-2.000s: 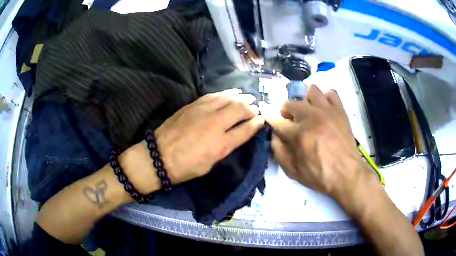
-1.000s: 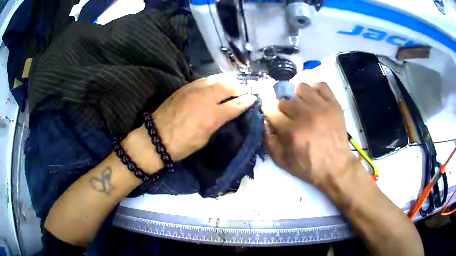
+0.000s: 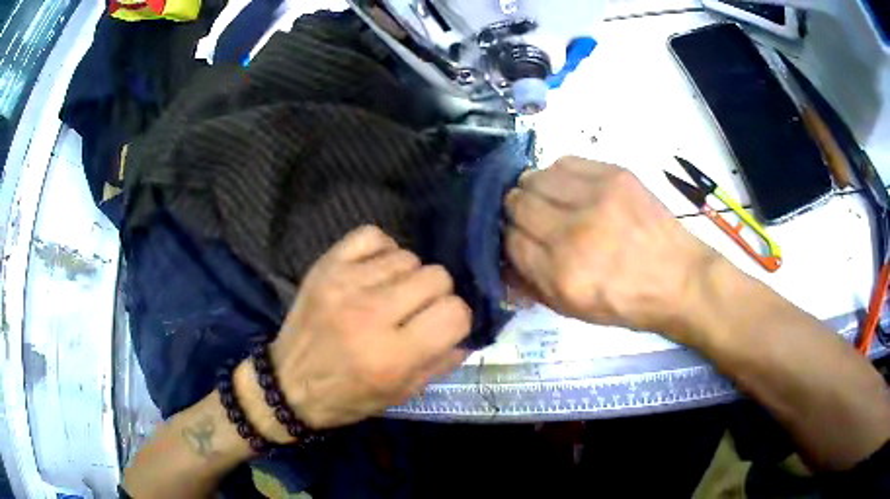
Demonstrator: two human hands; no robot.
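The dark denim garment with brown-olive striped lining lies bunched on the white machine table. Its frayed navy edge runs between my hands, below the presser foot area. My left hand, with two dark bead bracelets at the wrist, is closed on the garment near its front edge. My right hand is closed on the navy edge, with fingertips curled under and partly hidden. The needle itself cannot be made out.
Open thread snips lie right of my right hand. A black smartphone lies beyond them. A ruler strip follows the near table edge. A blue piece is by the machine's dark discs. A yellow-and-red packet is at upper left.
My left hand has moved back from the needle area towards the near edge. My right hand still holds the navy edge, which has turned more upright. The view has shifted, showing the snips fully.
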